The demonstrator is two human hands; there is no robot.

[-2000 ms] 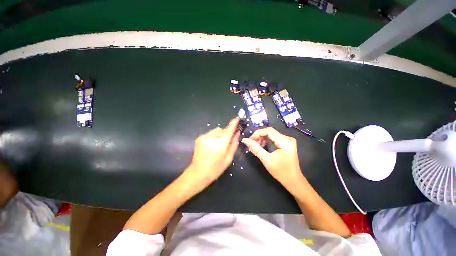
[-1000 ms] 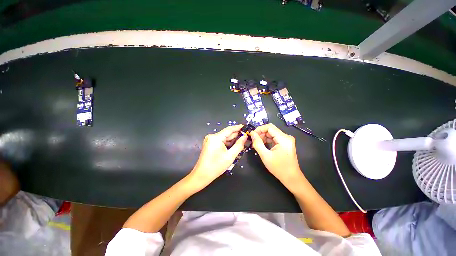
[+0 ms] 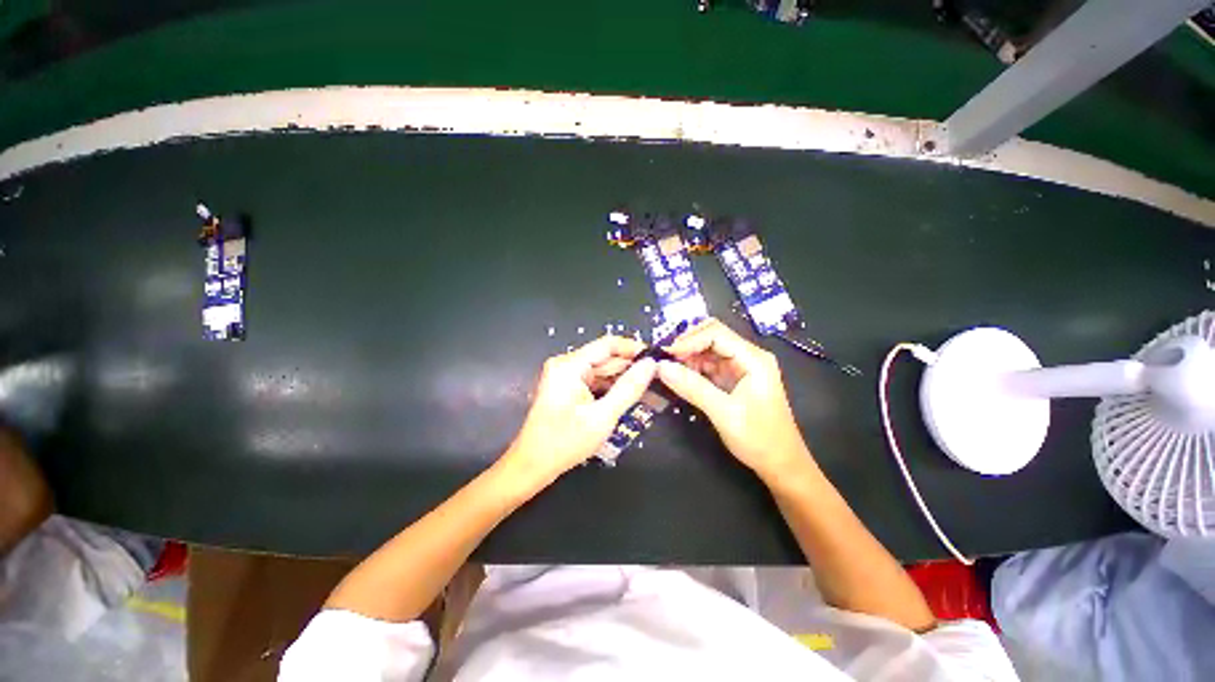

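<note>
A blue circuit board assembly hangs slanted below my fingertips, its lower end towards my left wrist. A small black end module is pinched between my left hand and my right hand, whose fingertips nearly touch. My fingers hide most of the module and the board's upper end. Two more circuit board assemblies lie just beyond my hands, one in the middle and one to its right. Tiny white parts lie scattered beside my left fingertips.
Another board assembly lies at far left. A white fan with a cord stands at right. A pale raised edge borders the green belt, which carries dark boards. A grey post crosses top right. Neighbours' sleeves show at both lower corners.
My hands have come together on the black module, and the held board now shows below my fingers. Boards on the belt have moved left.
</note>
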